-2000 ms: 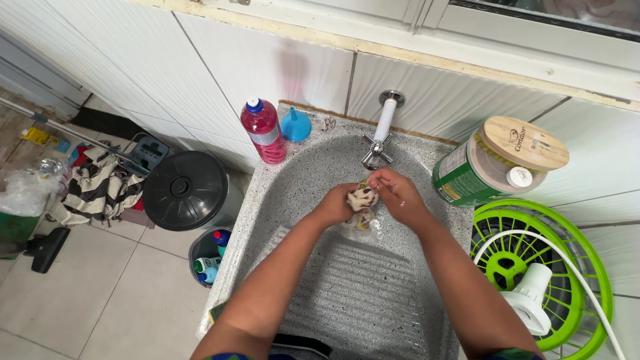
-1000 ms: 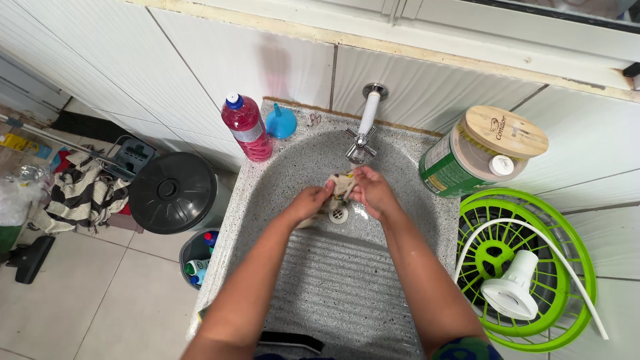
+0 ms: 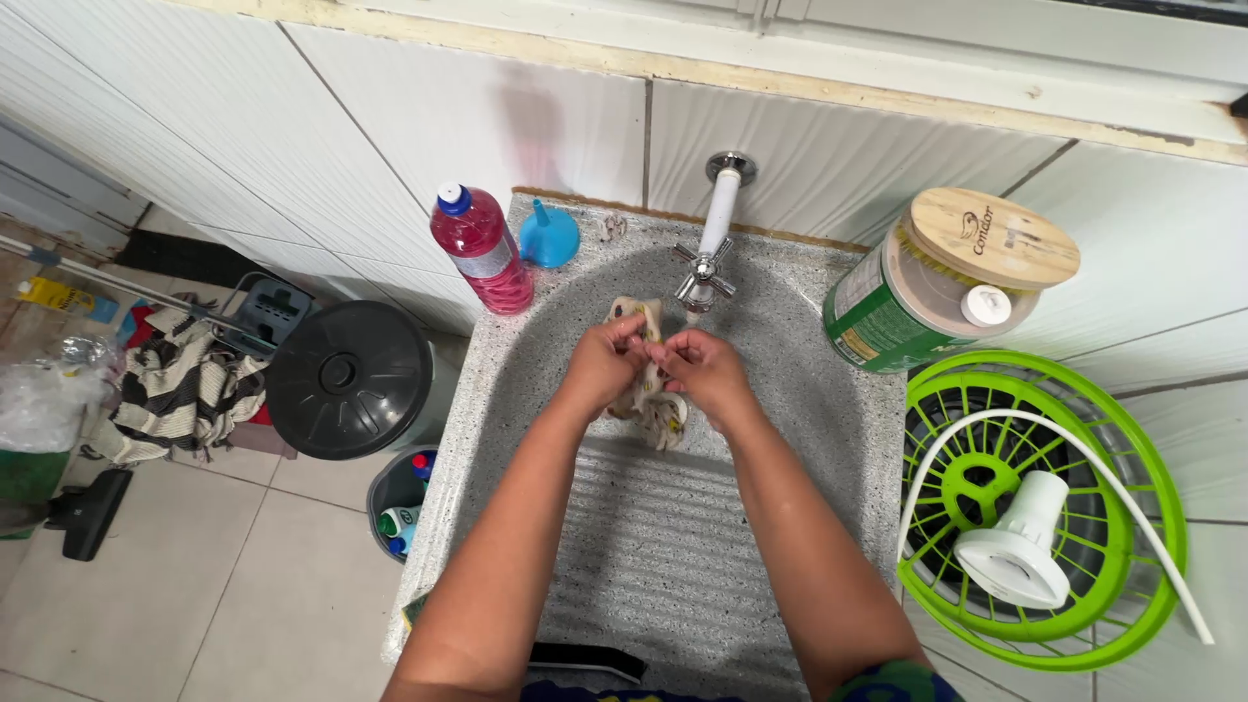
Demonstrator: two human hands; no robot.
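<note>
A wet, light patterned cloth [image 3: 643, 395] hangs from my two hands over the basin of a speckled laundry sink [image 3: 458, 429]. My left hand [image 3: 606, 361] pinches its upper left part between thumb and fingers. On the right, my right hand [image 3: 704, 369] has its fingertips on the cloth's edge, close to the left fingertips. The cloth's lower end bunches above the ribbed washboard slope [image 3: 673, 546]. Just behind my hands is the tap [image 3: 706, 273], with a cross-shaped metal handle and white pipe.
A bottle of pink liquid [image 3: 483, 249] and a blue funnel [image 3: 549, 236] stand on the rim's back left. At back right, a wooden scrub brush [image 3: 994, 237] lies on a large green-labelled container [image 3: 892, 312]. A green fan grille [image 3: 975, 468] is right of the sink, a black-lidded bin [image 3: 349, 380] left.
The cloth, bunched in both hands two seconds ago, now hangs more stretched out lengthwise. The drain seen one second ago is now largely covered by the cloth and hands.
</note>
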